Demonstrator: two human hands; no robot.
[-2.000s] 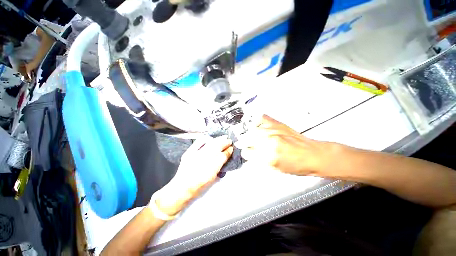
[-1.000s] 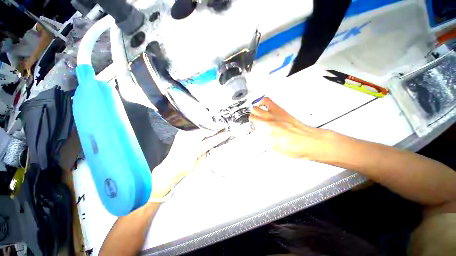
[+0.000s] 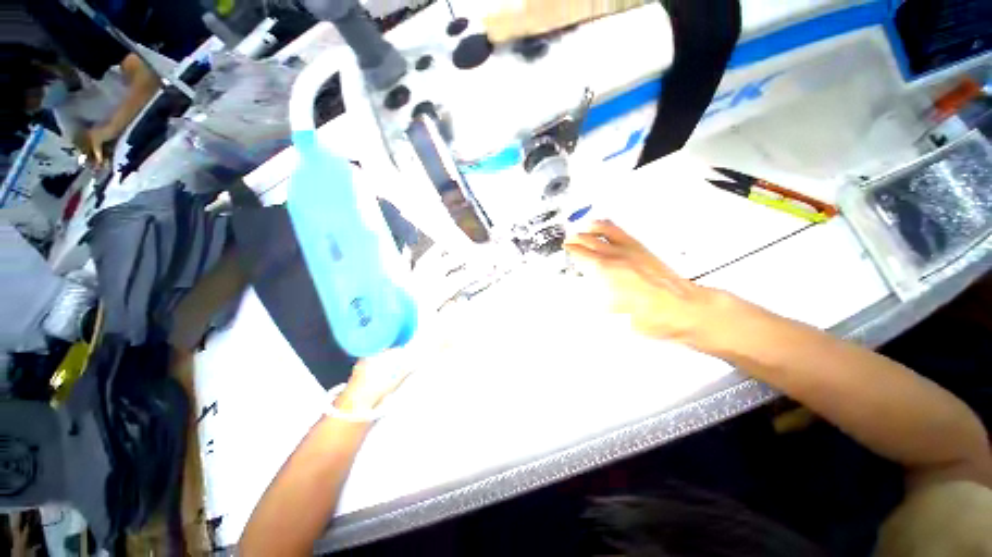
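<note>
A white sewing machine with a blue stripe stands before me, with its presser foot and needle (image 3: 541, 233) low at the centre. A dark grey fabric panel (image 3: 285, 285) lies flat left of the needle, partly behind the light-blue paddle (image 3: 346, 261). My left hand (image 3: 379, 375) is at the lower end of the paddle, its fingers partly hidden and washed out by glare. My right hand (image 3: 642, 285) is flat beside the presser foot, its fingertips near the needle. I cannot tell whether it touches any fabric.
Thread snips (image 3: 775, 196) with orange and yellow handles lie right of the needle. A clear tray (image 3: 930, 212) is at the right edge. Heaps of dark cut pieces (image 3: 152, 261) hang at the left table edge. A ruler strip (image 3: 609, 448) runs along the front edge. Another person's arm (image 3: 122, 109) shows upper left.
The view has shifted left. My left hand has moved left, away from the needle to the paddle. The small grey fabric at my fingertips is no longer visible. My right hand stays near the needle.
</note>
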